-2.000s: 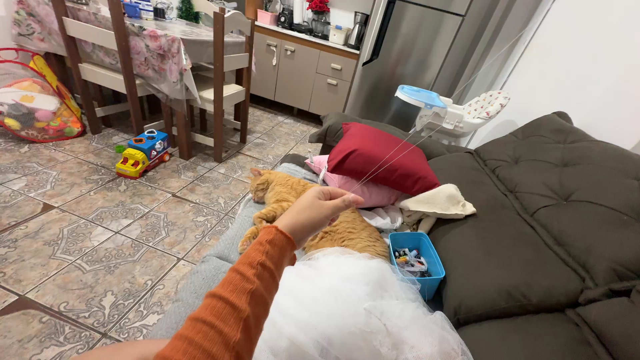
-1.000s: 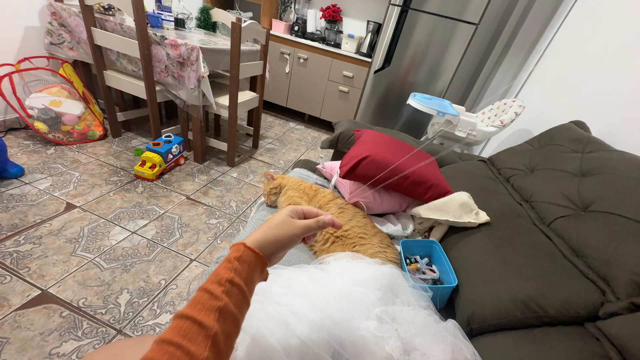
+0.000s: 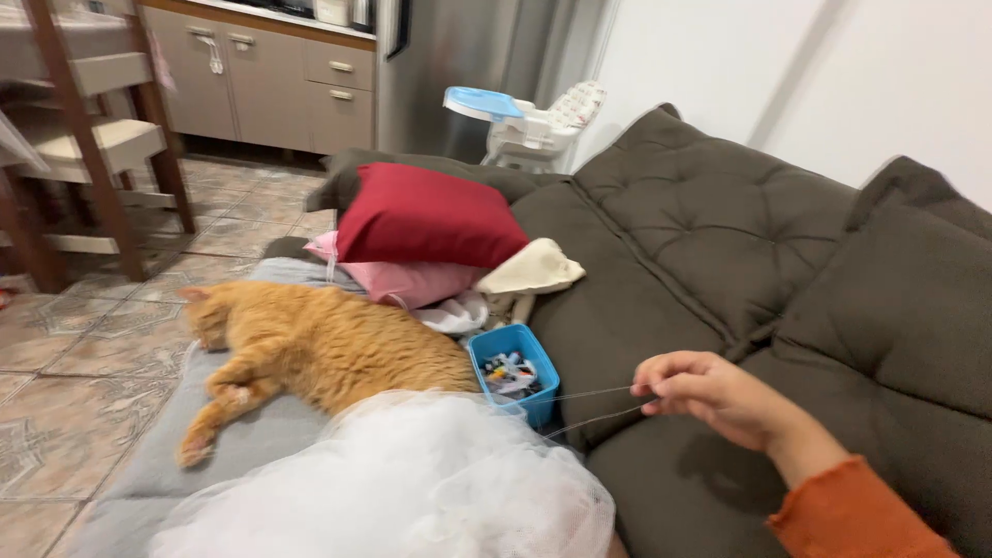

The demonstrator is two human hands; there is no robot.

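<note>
My right hand [image 3: 701,395], in an orange sleeve, is at the right above the dark sofa seat. Its thumb and fingers pinch a fine pale thread [image 3: 593,394]; two strands run left towards gathered white tulle [image 3: 403,480]. Whether a needle is between the fingertips cannot be told. The tulle lies in a heap at the bottom centre, and its fold hides where the strands end. My left hand is out of view. Just beyond the tulle stands a blue plastic tub [image 3: 546,380] holding small mixed items [image 3: 511,372].
An orange cat [image 3: 333,341] lies on a grey cover [image 3: 256,442] left of the tub. Red [image 3: 434,217] and pink [image 3: 411,280] cushions and a cream cloth [image 3: 535,267] lie behind. The tufted sofa back [image 3: 713,209] rises at right; a wooden chair [image 3: 101,147] stands at left.
My left hand, earlier raised over the cat and tulle, is gone from view. My right hand has come into view at the right with the thread. The view has swung right.
</note>
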